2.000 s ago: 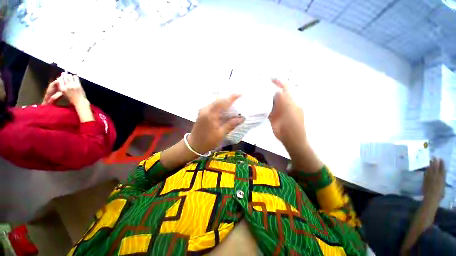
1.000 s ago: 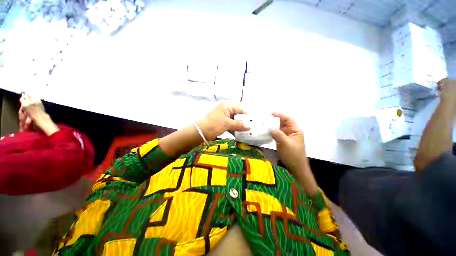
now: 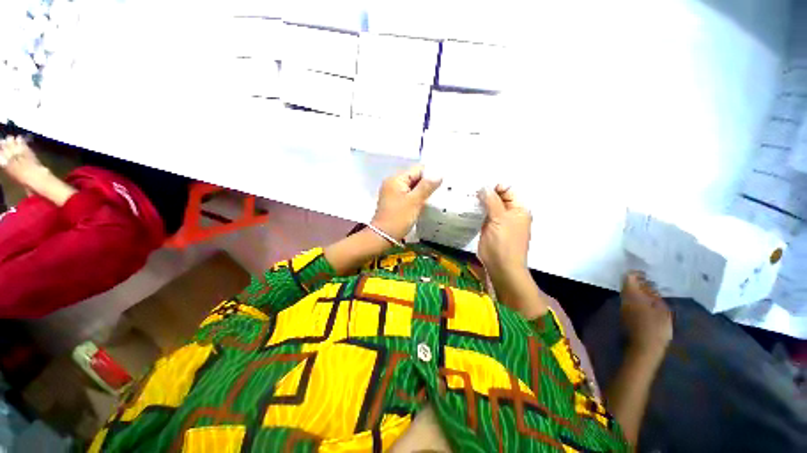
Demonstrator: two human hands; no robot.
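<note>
A white label sheet (image 3: 449,221) with rows of small dark print hangs at the table's front edge, between my hands. My left hand (image 3: 403,203) pinches its left side between thumb and fingers. My right hand (image 3: 506,226) is at its upper right corner, thumb and fingers close together. White product boxes (image 3: 389,75) lie in tight rows on the table just beyond my hands, with dark gaps between some of them. Glare washes out their faces, so I cannot tell which bear labels.
A white block of grouped boxes (image 3: 695,257) stands at the right table edge, beside a neighbour's hand (image 3: 646,314). More stacked boxes (image 3: 783,150) are at the far right. A person in red (image 3: 75,234) works at left, near a red stool (image 3: 212,217). Cardboard (image 3: 181,301) lies below.
The view has shifted, and the box rows show more fully. The small white piece between my hands has given way to the printed sheet hanging down. The neighbour's hand at right is lower, by the grouped boxes.
</note>
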